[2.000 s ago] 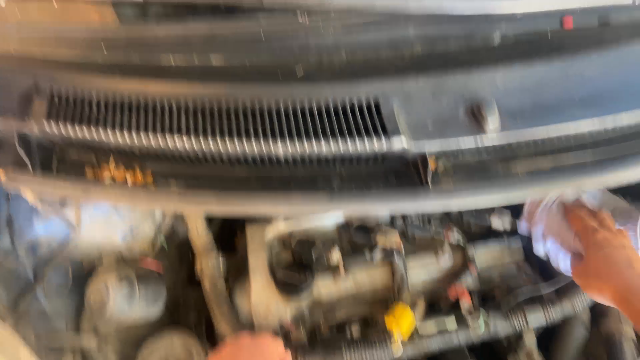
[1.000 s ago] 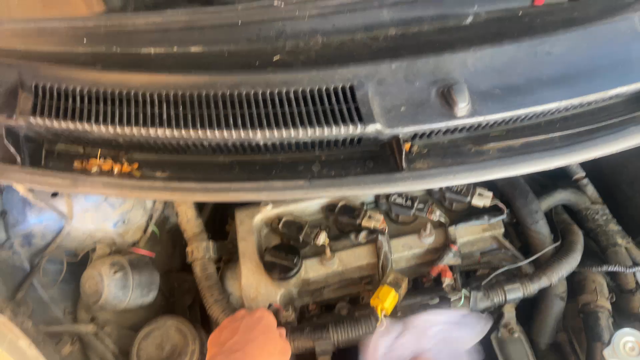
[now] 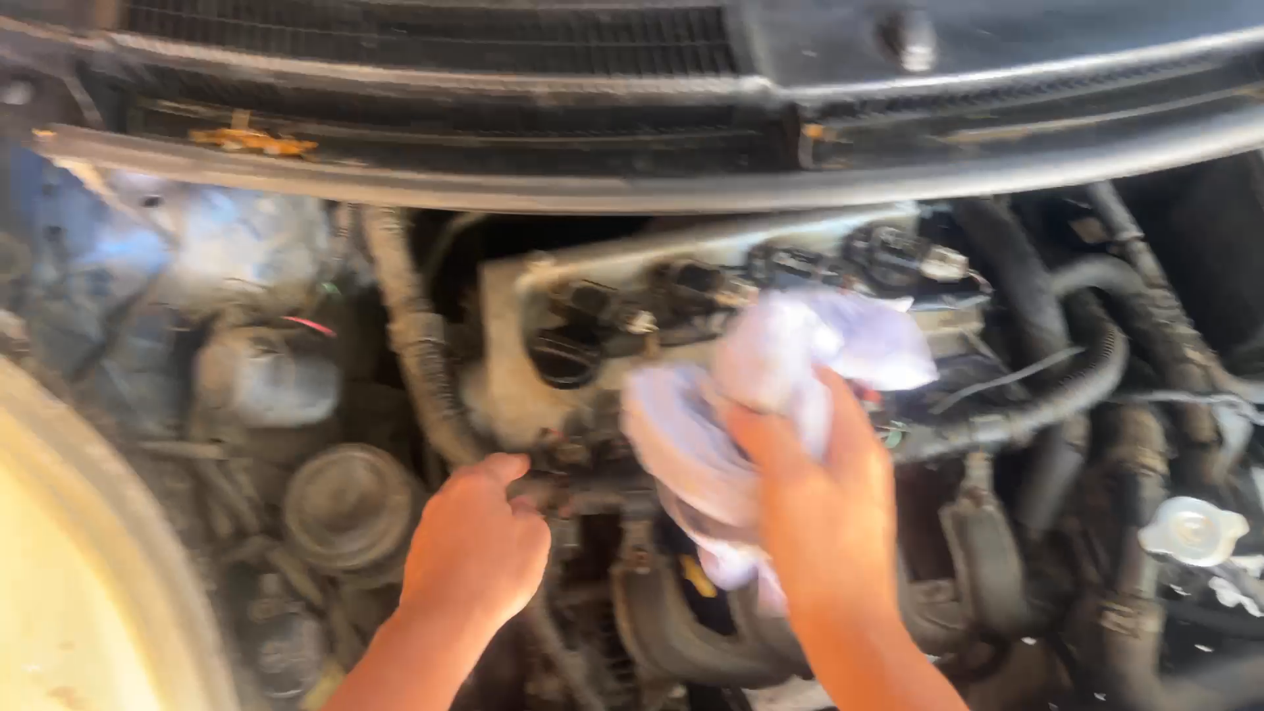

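Observation:
A bunched, pale lavender-white cloth (image 3: 790, 336) is gripped in my right hand (image 3: 825, 484) over the middle of the car engine, covering part of the valve cover (image 3: 513, 395). My left hand (image 3: 479, 538) is at the near left edge of the valve cover, its fingers curled by a hose or pipe; whether it holds anything cannot be told. Between the hands and the cowl, the black oil filler cap (image 3: 563, 357) sits on the cover, with several ignition coils (image 3: 790, 262) along it. A small yellow part (image 3: 698, 576) shows below the cloth.
The cowl's front edge (image 3: 612, 193) crosses above the engine, with dry leaves (image 3: 255, 140) in its channel. At left are a ribbed hose (image 3: 420, 346) and a round reservoir cap (image 3: 349, 506). Hoses and a metal radiator cap (image 3: 1193, 530) lie at right; a pale curved panel (image 3: 79, 553) borders the left.
My right hand has brought the cloth from the far right to the middle of the engine, by way of the near edge, and now holds it over the valve cover. The view has shifted toward the engine.

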